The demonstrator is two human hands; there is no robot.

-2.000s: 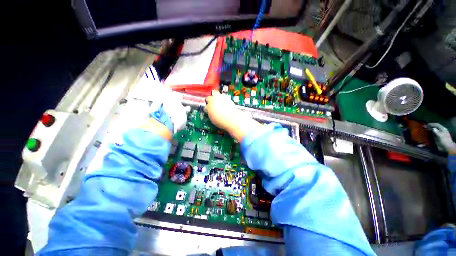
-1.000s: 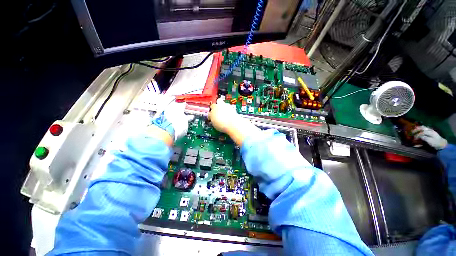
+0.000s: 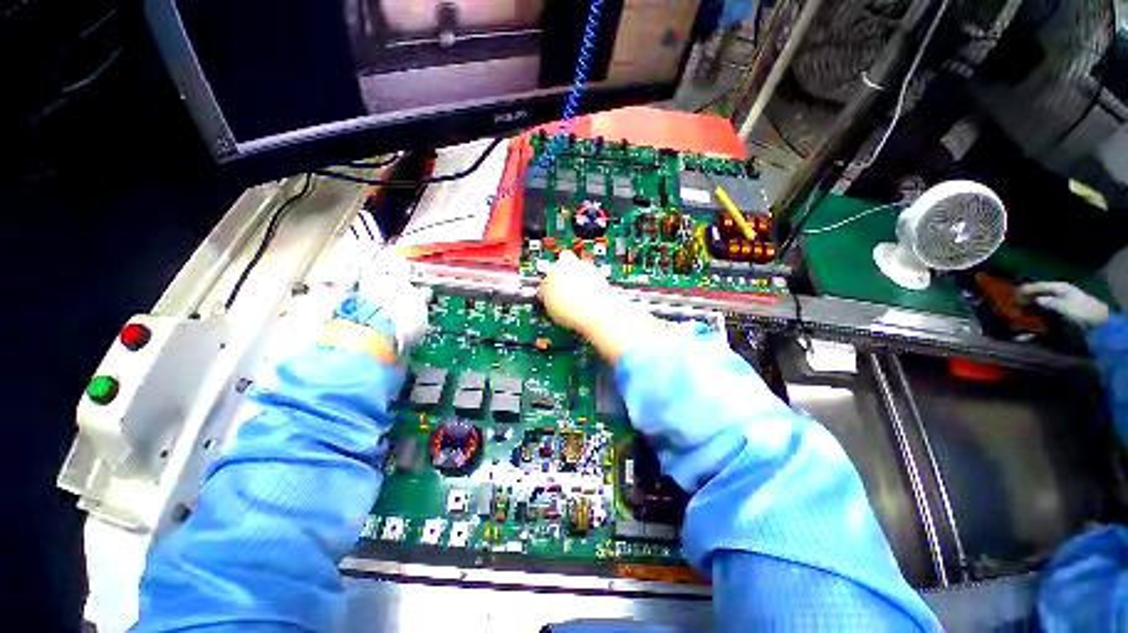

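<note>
A large green circuit board [image 3: 495, 352] lies on the metal rails in front of me, with grey blocks and a round dark coil [image 3: 457, 446]. My left hand [image 3: 386, 303], in a white glove, is over the board's far left corner; its fingers blur into the pale surface and I cannot tell if it holds anything. My right hand [image 3: 576, 292], which looks bare, is at the board's far edge by the rear rail. Its fingers are bent and their tips are partly hidden. My right forearm covers the board's right part.
A second green board [image 3: 643, 225] with a yellow stick [image 3: 735, 213] lies behind on red sheets. A monitor [image 3: 408, 124] stands beyond. A button box [image 3: 136, 396] is left. A white fan [image 3: 952, 235] and another person's gloved hand [image 3: 1066, 301] are right.
My right hand has moved right along the board's far edge, away from my left hand. My left hand has shifted slightly left in the picture. The camera view has also shifted.
</note>
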